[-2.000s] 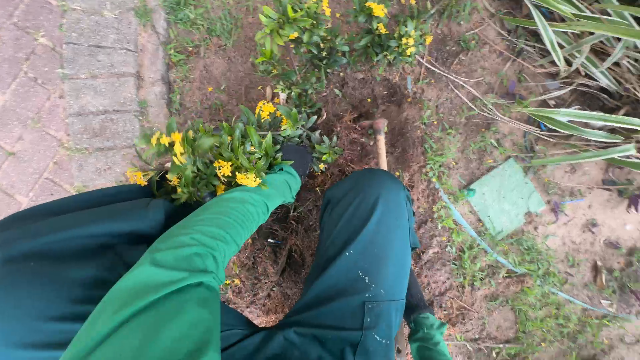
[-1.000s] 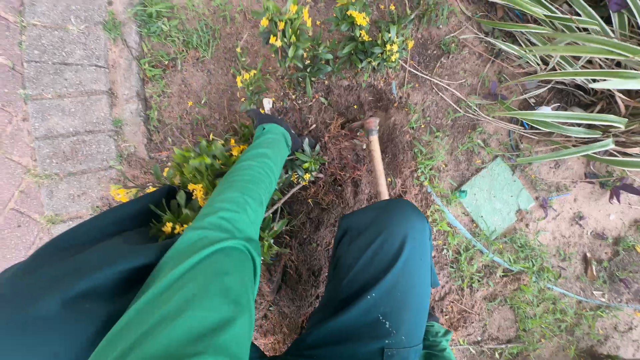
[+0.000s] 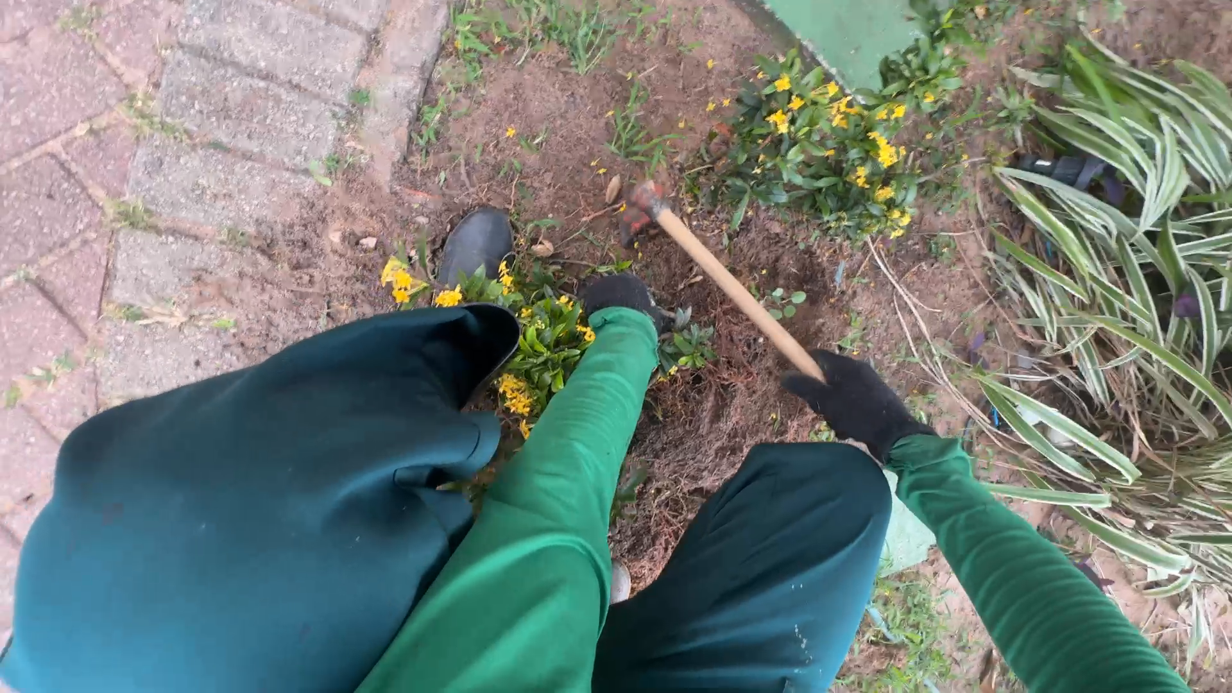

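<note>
My left hand (image 3: 624, 294), in a black glove, is closed down among the leaves of a yellow-flowered shrub (image 3: 544, 356); its fingers are mostly hidden, so what they grip cannot be seen. My right hand (image 3: 852, 399), also gloved in black, grips the lower end of a wooden handle. That handle belongs to a digging hand tool (image 3: 741, 289), whose reddish metal head lies at the soil left of a second yellow-flowered shrub (image 3: 828, 144). Dug brown soil with fine roots (image 3: 693, 433) shows between my knees.
A dark boot (image 3: 478, 245) stands beside the near shrub. Brick paving (image 3: 221, 115) runs along the left. Striped long-leaved plants (image 3: 1126, 318) fill the right side. A green slab (image 3: 847, 34) lies at the top, and part of another pale green piece (image 3: 905, 539) shows beside my right knee.
My right hand has come up from beside my knee and taken hold of the wooden handle. The tool's head has moved from the dug soil toward the upper left. The view has shifted.
</note>
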